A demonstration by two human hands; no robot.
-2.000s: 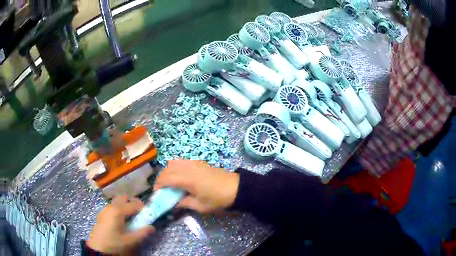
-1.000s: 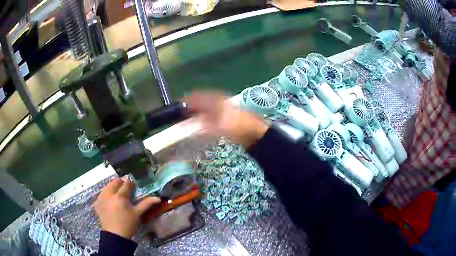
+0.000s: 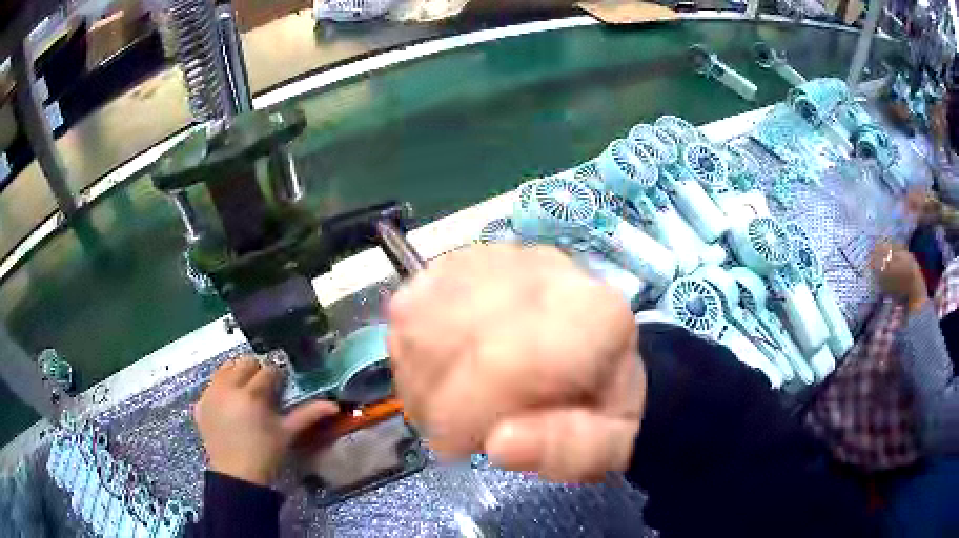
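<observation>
The dark green arbor press [image 3: 258,231] stands left of centre, its ram down over the orange fixture [image 3: 352,420]. A mint fan unit [image 3: 365,363] lies in the fixture under the ram, its round head facing right. My left hand [image 3: 244,420] holds the fan's handle end at the fixture's left. My right hand [image 3: 515,363] is closed in a fist around the end of the press lever [image 3: 400,248], close to the camera; it hides the knob, part of the fan head and most of the small-fittings heap.
Part-assembled fans [image 3: 694,305] are piled right of the press. Handle shells [image 3: 100,489] stand in a row at the far left. The green conveyor [image 3: 473,126] runs behind, with scattered fans. Another person's hand [image 3: 897,271] and checked cloth [image 3: 868,405] are at right.
My right hand has come down and toward the camera, with the lever swung down with it. The fan earlier held in both hands is now in the fixture under my left hand.
</observation>
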